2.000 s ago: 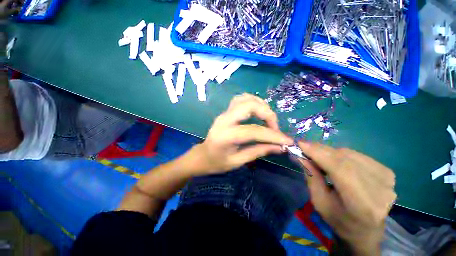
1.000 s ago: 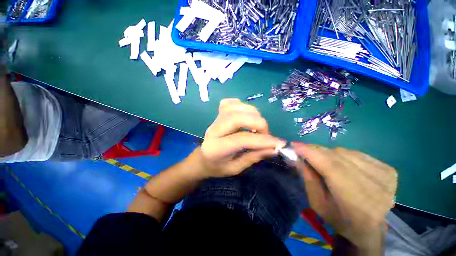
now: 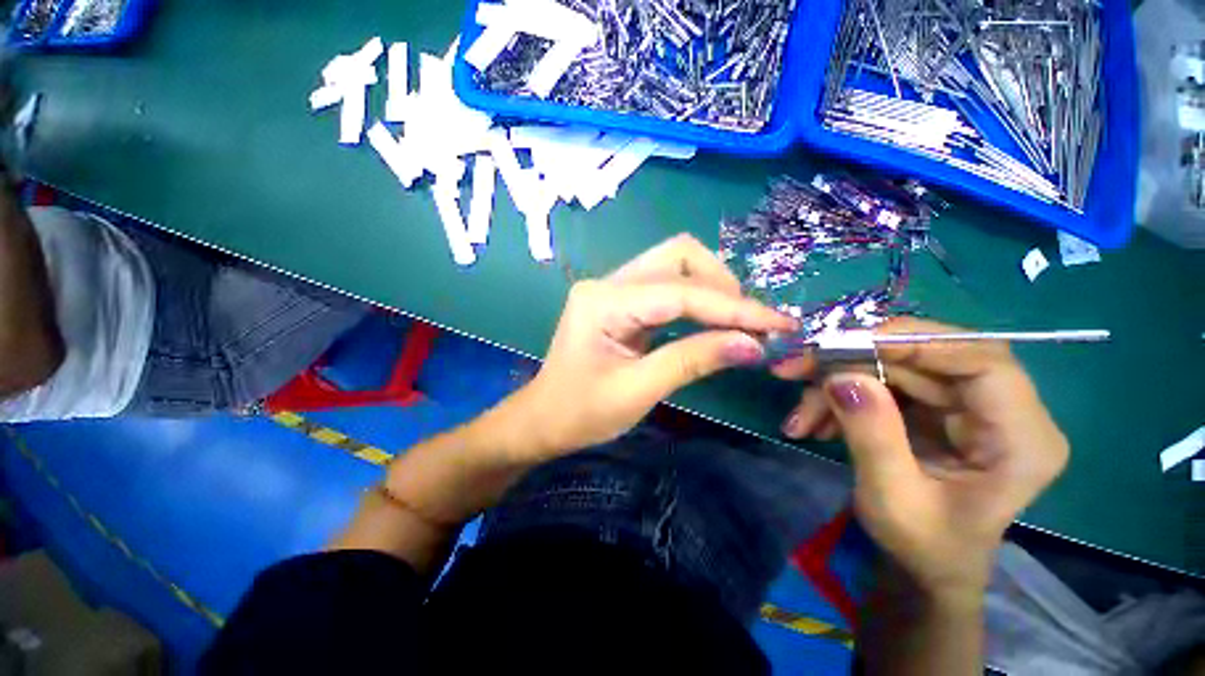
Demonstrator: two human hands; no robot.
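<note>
My right hand holds a piece made of a thin silver metal rod with a white tab at its left end. The rod points right, above the green mat. My left hand pinches the left end of the piece between thumb and index finger; the exact tip is hidden by the fingers. A tangled heap of small leaded parts lies just beyond my hands, with a smaller cluster partly hidden behind them.
White strips lie left of centre on the green mat. Two blue trays with metal pieces and rods stand at the far edge. A translucent container is at far right. Another person's arm is at left.
The hands have opened out around the piece, and the silver rod now shows pointing right. My right thumb has moved below the white tab. The short silver piece near the heap no longer shows.
</note>
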